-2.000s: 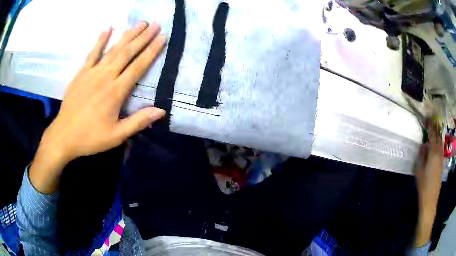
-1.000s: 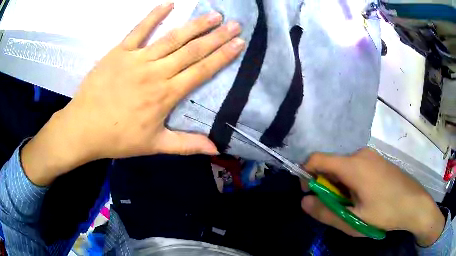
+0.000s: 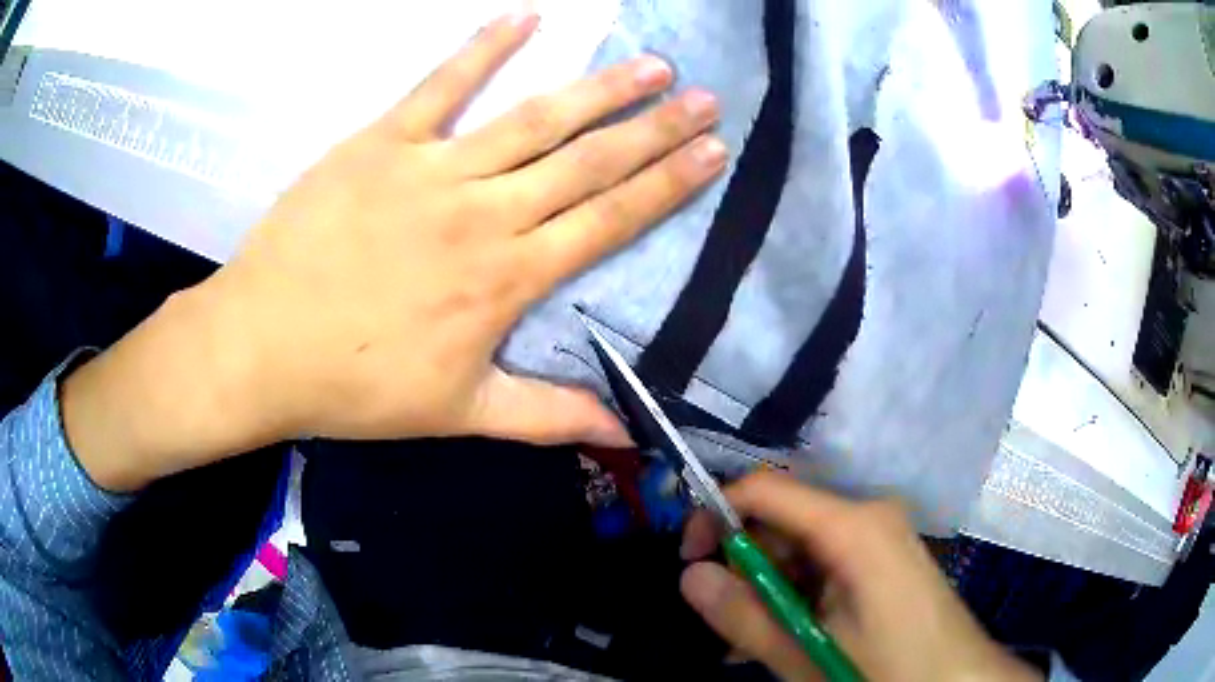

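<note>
The garment panel (image 3: 933, 293) lies with its pale grey-blue backing up and two dark strips (image 3: 740, 220) on it. Thin stitch lines run near its front edge. My left hand (image 3: 440, 267) lies flat on the panel's left part, fingers spread, thumb near the edge. My right hand (image 3: 839, 573) holds the green-handled scissors (image 3: 666, 433) at the panel's front edge. Their blade tip points up-left at the left end of the stitch lines. A dark gap shows beside the blades. Part of my right hand is cut off by the bottom edge.
The white machine head (image 3: 1143, 67) stands at the upper right, with bright violet light beside it. A black phone-like rectangle (image 3: 1162, 313) lies on the machine bed. A ruler scale (image 3: 127, 127) runs along the table edge. A red object (image 3: 1193, 500) is at the far right.
My right hand took up the scissors and brought them from the right onto the panel. The blades now sit further left and steeper. The panel has turned and shifted right with my left hand.
</note>
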